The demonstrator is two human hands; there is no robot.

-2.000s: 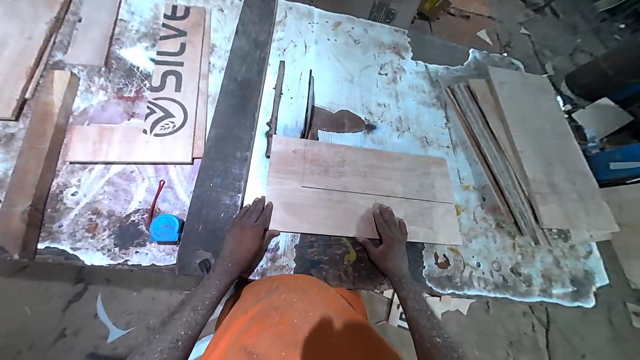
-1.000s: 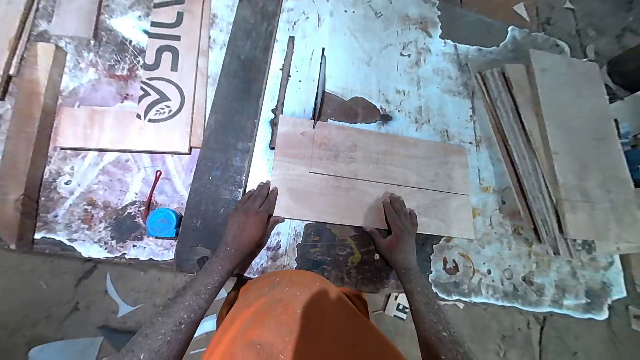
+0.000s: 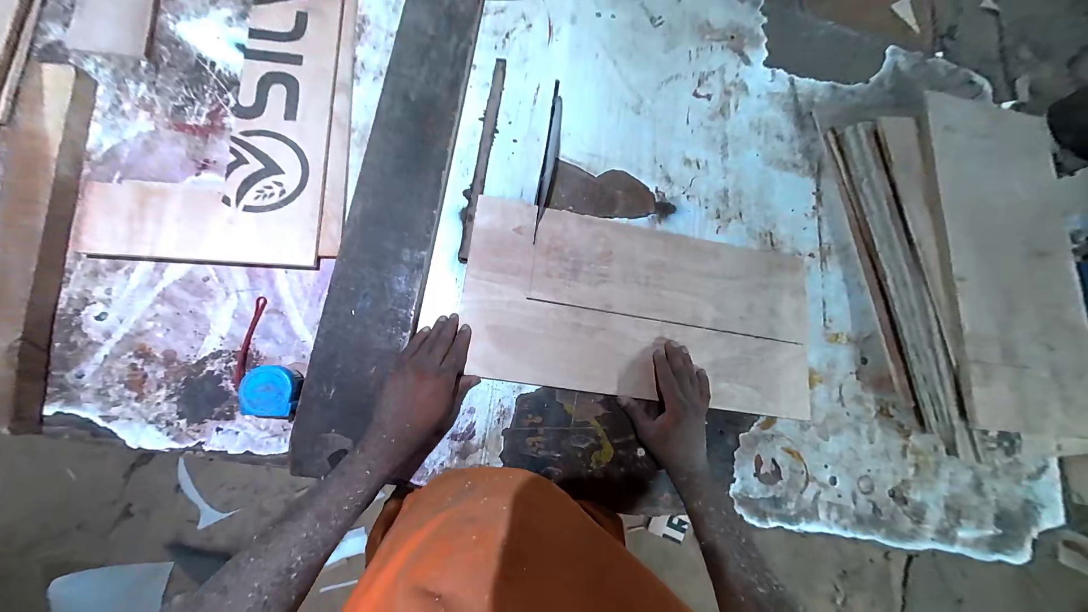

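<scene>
A rectangular plywood board [image 3: 629, 297] lies flat on the worn saw table, with a long dark cut line across it and a short slit at its far edge. The upright circular saw blade [image 3: 551, 149] meets the board at that slit. My left hand [image 3: 429, 374] rests at the board's near left corner, its fingers together along the left edge, beside the dark straight fence [image 3: 387, 212]. My right hand [image 3: 676, 399] lies on the board's near edge, fingertips on top and thumb at the edge. Neither hand is closed around the board.
A narrow strip [image 3: 484, 153] lies left of the blade. A blue tape measure [image 3: 269, 391] with a red strap and a printed board [image 3: 289, 170] are left of the fence. Stacked wood strips [image 3: 901, 280] and a pale board [image 3: 1003, 272] lie at the right. Scraps litter the floor.
The board has moved forward against the blade, both hands with it; the blade now stands in a slit at its far edge. The view has shifted a little.
</scene>
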